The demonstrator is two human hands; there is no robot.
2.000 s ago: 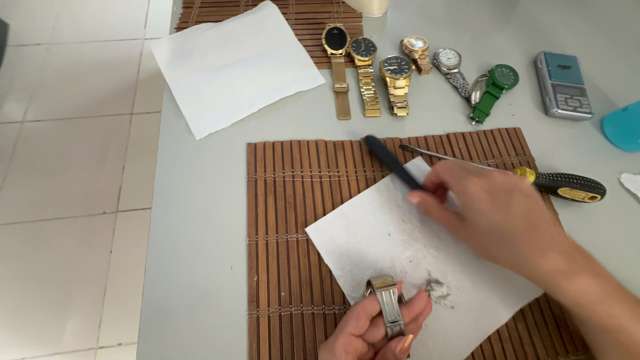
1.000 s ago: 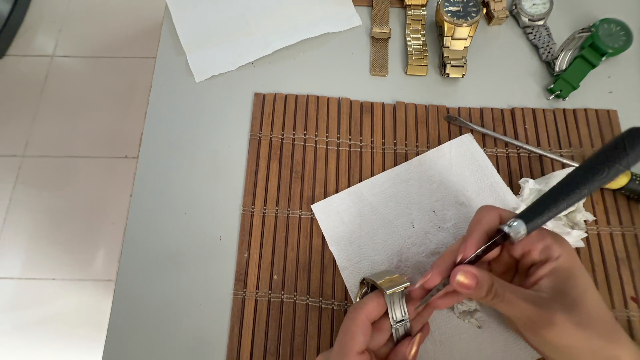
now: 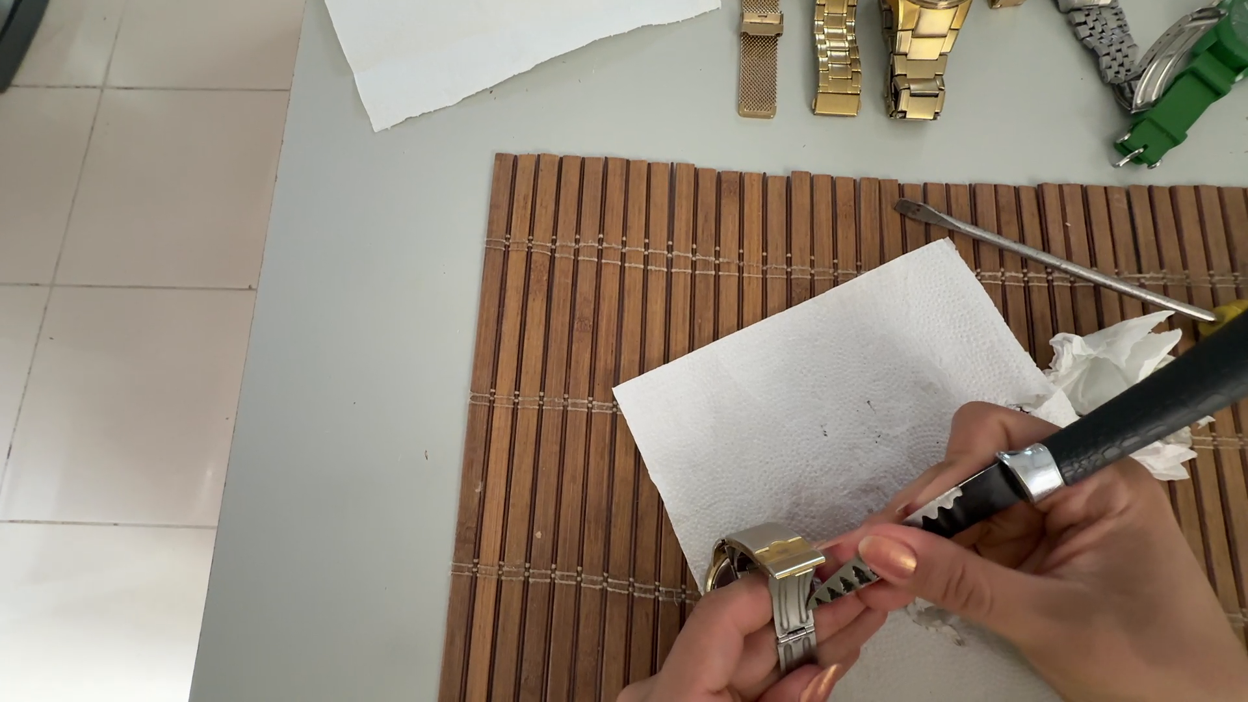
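Note:
My left hand (image 3: 726, 643) holds a metal wristwatch by its bracelet (image 3: 777, 553), low in the view, with the folding clasp spread out. My right hand (image 3: 1053, 575) grips a knife with a black handle (image 3: 1150, 400), a silver collar and a serrated blade (image 3: 846, 581). The blade's end meets the clasp's side; its very tip is hidden. Under both hands lies a white paper towel (image 3: 780, 429) with dark specks and a grey smudge.
A slatted bamboo mat (image 3: 565, 331) lies on the grey table (image 3: 361, 390). A screwdriver (image 3: 1063, 263) and crumpled tissue (image 3: 1111, 366) are at the right. Several watches, one with a green strap (image 3: 1175, 107), and a white paper sheet (image 3: 487, 49) lie at the back.
Two seconds ago my right hand was up by the knife above the towel; now it holds the blade against the watch clasp in my left hand. The view has moved closer.

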